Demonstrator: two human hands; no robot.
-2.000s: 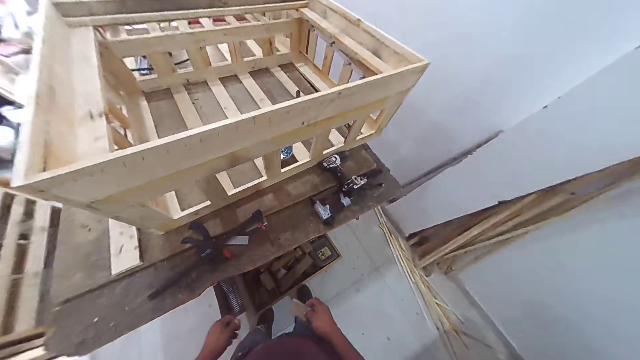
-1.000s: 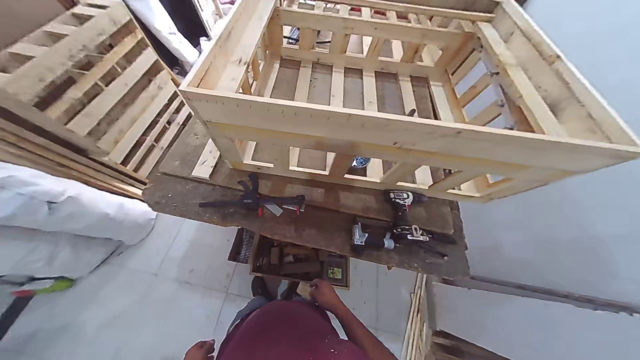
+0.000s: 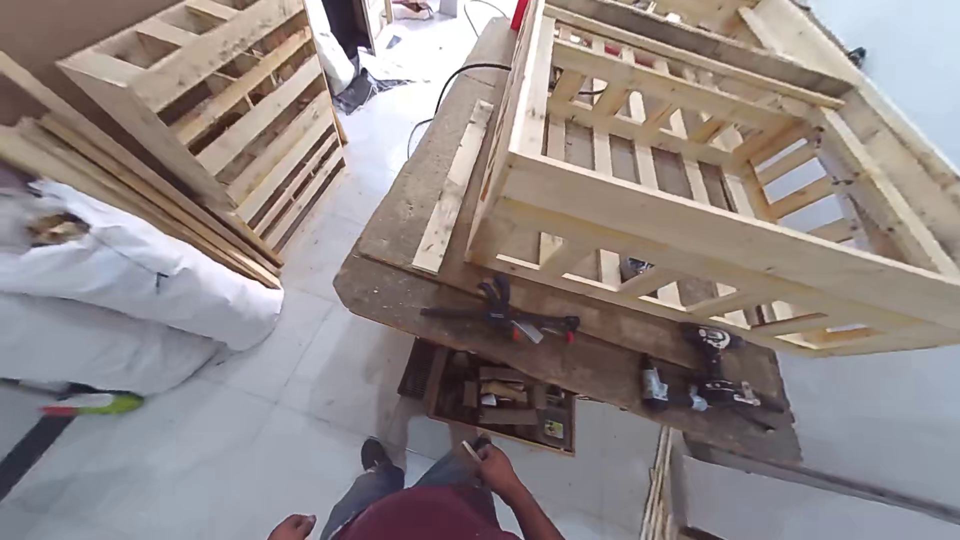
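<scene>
My right hand (image 3: 495, 466) holds a small, thin light-coloured piece (image 3: 471, 451), perhaps wood, in front of my body. Low at the frame's bottom, my left hand (image 3: 294, 526) hangs at my side with fingers curled; whether anything is in it cannot be told. Beyond them, a slatted wooden frame (image 3: 637, 217) stands on a worn wooden workbench (image 3: 390, 300). Along the bench's near edge lie a black bar clamp (image 3: 499, 311), a cordless drill (image 3: 712, 360) and another power tool (image 3: 654, 386). A loose wooden slat (image 3: 454, 195) rests left of the frame.
Under the bench edge sits an open wooden box (image 3: 501, 433) of wood offcuts. A slatted wooden panel structure (image 3: 247, 112) and long boards (image 3: 150, 195) lean at the left, beside white sacks (image 3: 165, 262). A green and red tool (image 3: 94, 403) lies on the floor. Thin wood strips (image 3: 656, 487) stand at lower right.
The view has swung left, bringing the leaning panel and white sacks into sight. My left hand has moved from in front of my body out to my side.
</scene>
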